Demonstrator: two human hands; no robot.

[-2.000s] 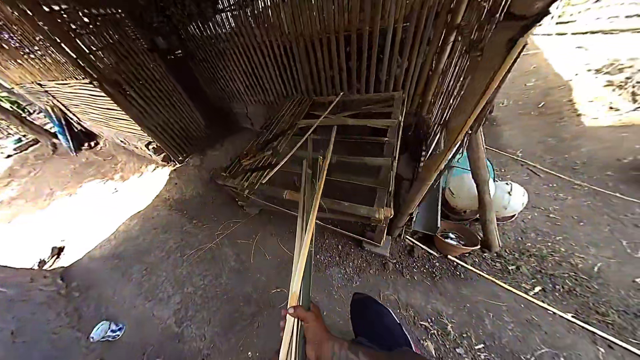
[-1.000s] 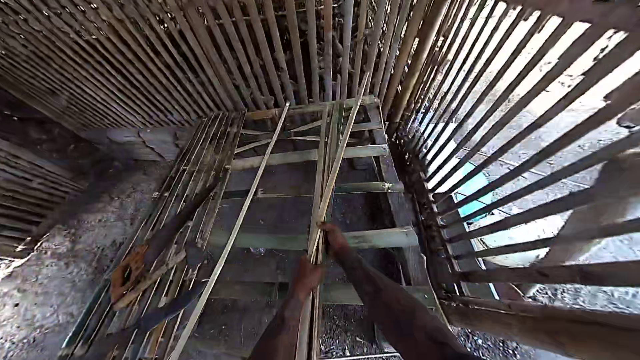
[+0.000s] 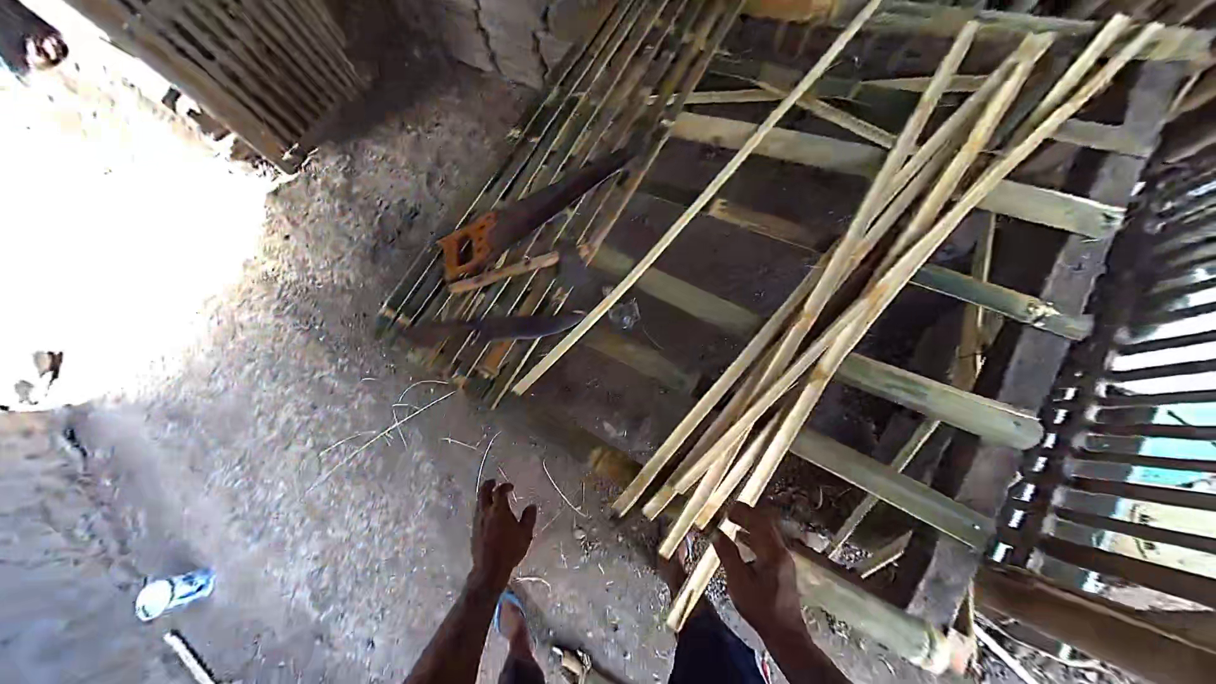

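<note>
A loose bundle of split bamboo strips point(image 3: 836, 332) lies slantwise over the bamboo crosspieces of a low frame point(image 3: 936, 389). My right hand point(image 3: 755, 560) is at the near end of the bundle, fingers bent beside the lowest strip; whether it touches the strip is unclear. Over the dirt floor, left of the bundle, my left hand point(image 3: 503, 532) is empty with its fingers spread. One single strip point(image 3: 703, 199) lies apart, left of the bundle. A handsaw with an orange handle point(image 3: 467, 249), a hammer-like tool point(image 3: 503, 273) and a long dark blade point(image 3: 513, 328) rest on the slats at the frame's left.
Closely laid bamboo slats point(image 3: 570, 142) cover the frame's left side. A slatted bamboo wall point(image 3: 1140, 427) stands close on the right, another slatted panel point(image 3: 237, 66) at the upper left. A white and blue container point(image 3: 176, 594) lies on the dirt floor at the lower left.
The strips that both hands held a second ago now lie fanned across the frame. My left hand has come away from them. The view has swung toward the floor at left.
</note>
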